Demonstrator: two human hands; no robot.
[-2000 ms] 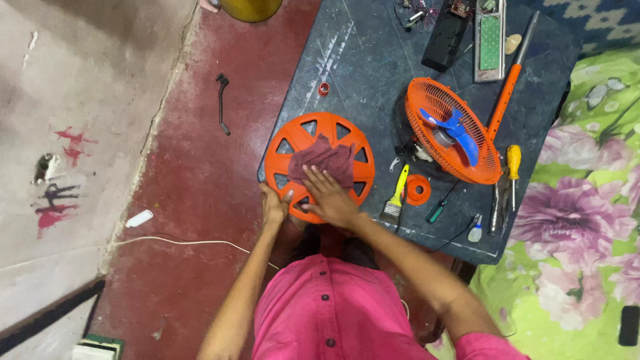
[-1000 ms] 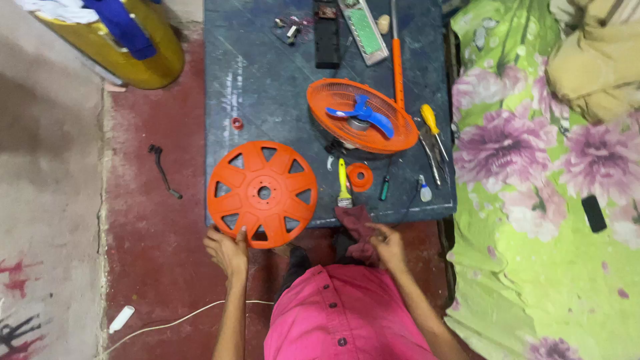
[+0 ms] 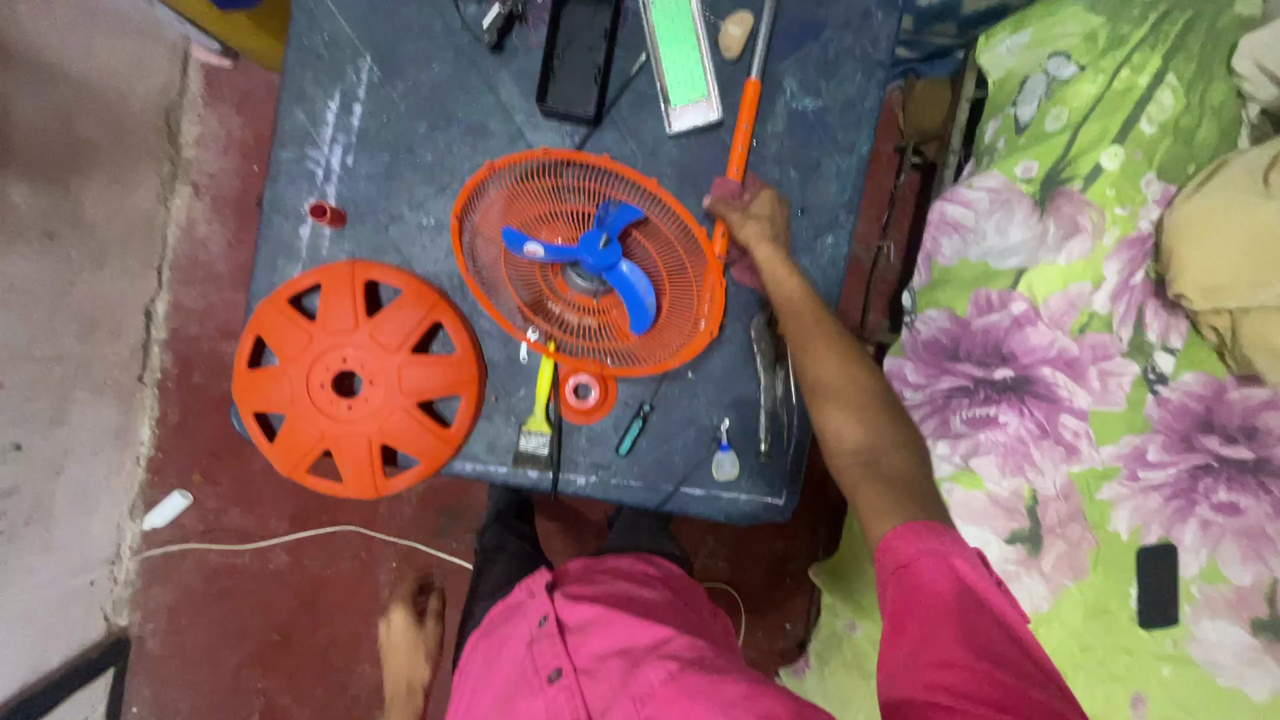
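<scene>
My right hand (image 3: 750, 222), with a dark red cloth (image 3: 742, 268) in it, closes around the orange pole (image 3: 742, 130) beside the fan's rim. The orange fan grille (image 3: 690, 330) lies open side up with a three-bladed blue fan blade (image 3: 600, 252) inside. Off the table's near edge, low over the floor, is my left hand (image 3: 412, 635), blurred, with nothing seen in it. The round orange base cover (image 3: 385, 365) lies flat at the table's near left corner. A yellow-handled paintbrush (image 3: 540, 410) and a small orange ring-shaped part (image 3: 585, 393) lie just below the grille.
On the dark table (image 3: 400, 130) are a black tray (image 3: 578, 60), a green-and-silver panel (image 3: 683, 65), a red cap (image 3: 327, 214), a teal screwdriver (image 3: 634, 430), a small bottle (image 3: 725, 460) and pliers (image 3: 766, 380). A floral-covered bed (image 3: 1010, 400) adjoins on the right. A white cable (image 3: 300, 538) crosses the floor.
My right hand has moved with the cloth from the base cover, past the table's near edge, to the pole. My left hand has let go of the base cover and dropped back.
</scene>
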